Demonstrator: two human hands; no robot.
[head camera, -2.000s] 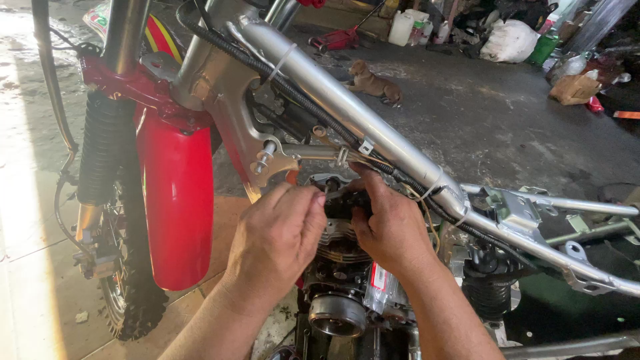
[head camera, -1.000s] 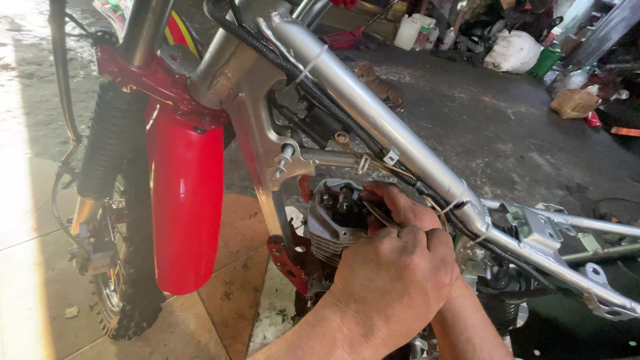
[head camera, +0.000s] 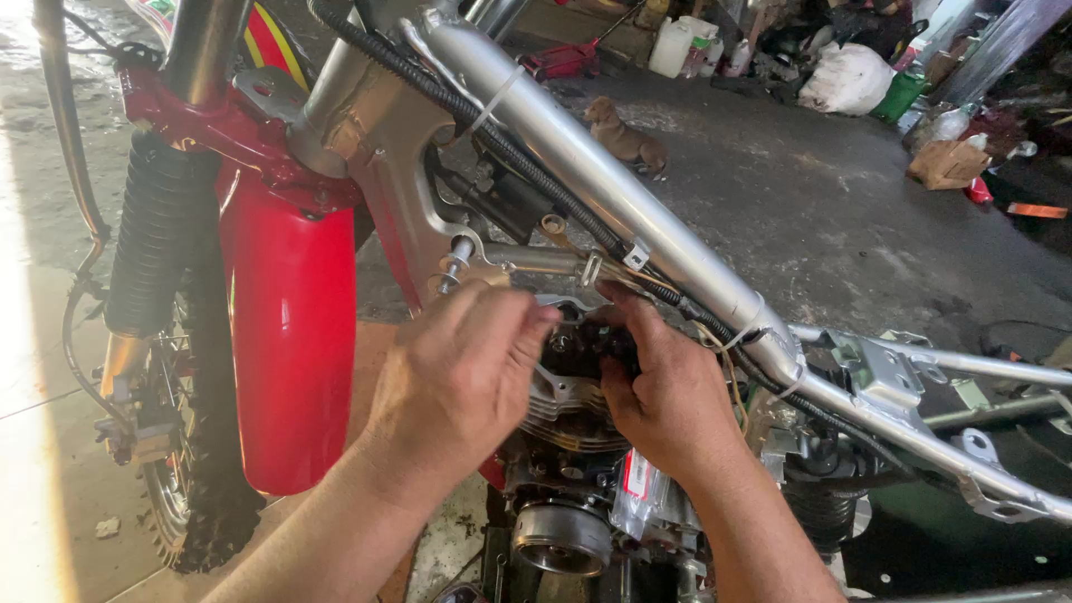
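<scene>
A motorcycle engine's cylinder head (head camera: 563, 387) sits under the silver frame tube (head camera: 620, 193), its top uncovered. My left hand (head camera: 469, 360) is at the head's left side, slightly blurred, with fingers curled together; whether something small is between them I cannot tell. My right hand (head camera: 666, 377) reaches over the head's right side, thumb and fingers around a dark metal part (head camera: 599, 343) at its top, partly hidden by the fingers. Below are the cooling fins (head camera: 578, 427), the round flywheel rotor (head camera: 561, 536) and a clear plastic packet (head camera: 636, 486) with a red and white label.
A red front fender (head camera: 289, 360), a fork with a black rubber gaiter (head camera: 155, 243) and the front tire (head camera: 209, 435) stand at left. A black corrugated cable sleeve (head camera: 536, 172) runs along the frame tube. A brown dog (head camera: 624, 138) lies on the floor behind; bags and containers (head camera: 846, 79) are farther back.
One second ago both hands were together at the head's right side. My left hand has since moved left, apart from my right, similar to its place two seconds ago.
</scene>
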